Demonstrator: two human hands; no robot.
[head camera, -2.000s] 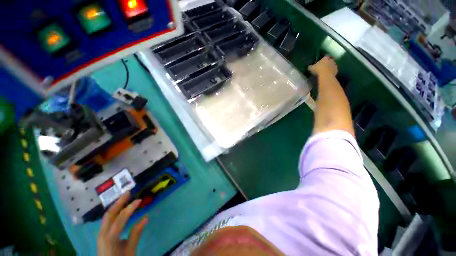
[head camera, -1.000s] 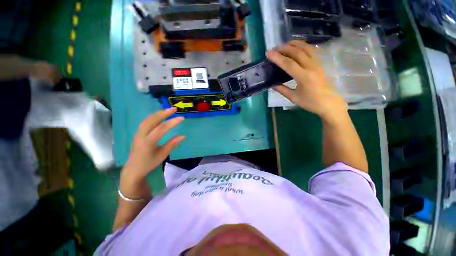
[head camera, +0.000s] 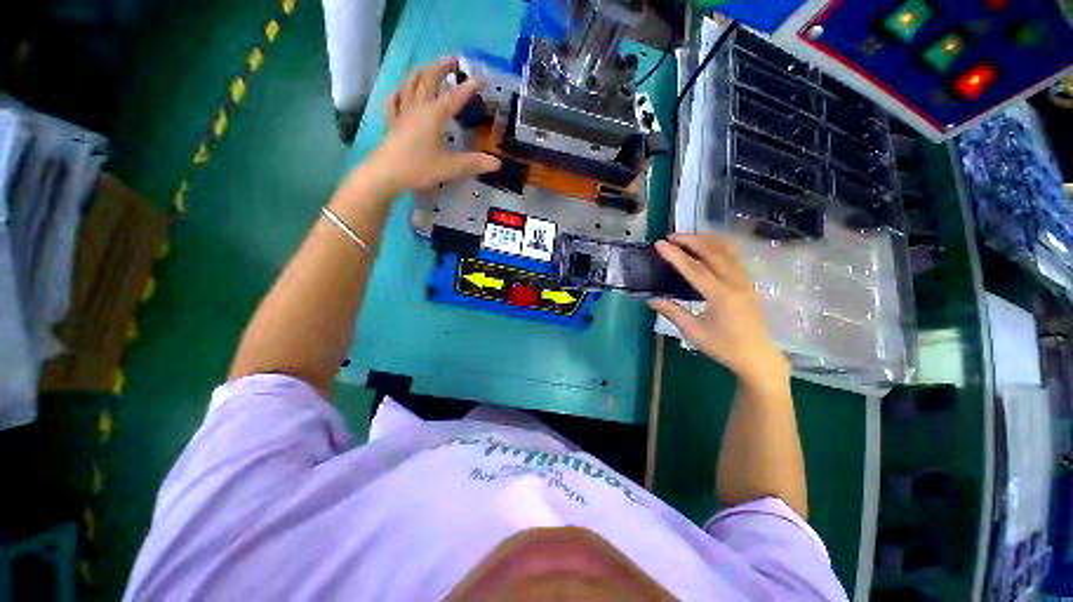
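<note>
A black housing (head camera: 626, 268), hollow side showing, is in my right hand (head camera: 713, 300), gripped at its right end. Its left end is over the right part of the blue button box (head camera: 519, 292). My left hand (head camera: 426, 132) is at the left end of the orange-brown fixture (head camera: 562, 184), fingers apart near the black clamp, with no loose part visible in it. The silver press head (head camera: 579, 108) stands over the fixture. Whether a housing sits under it, I cannot tell. The base plate (head camera: 461, 209) lies below.
A clear blister tray (head camera: 824, 294) with several black housings lies right of the machine. The control panel (head camera: 935, 59) with lit buttons is at the upper right. More dark housings (head camera: 920, 453) line the far right. White sheets (head camera: 41, 253) are stacked at the far left.
My left hand has moved from in front of the button box up to the fixture's left end. My right hand still holds the housing, now more level. The person at the left is out of view.
</note>
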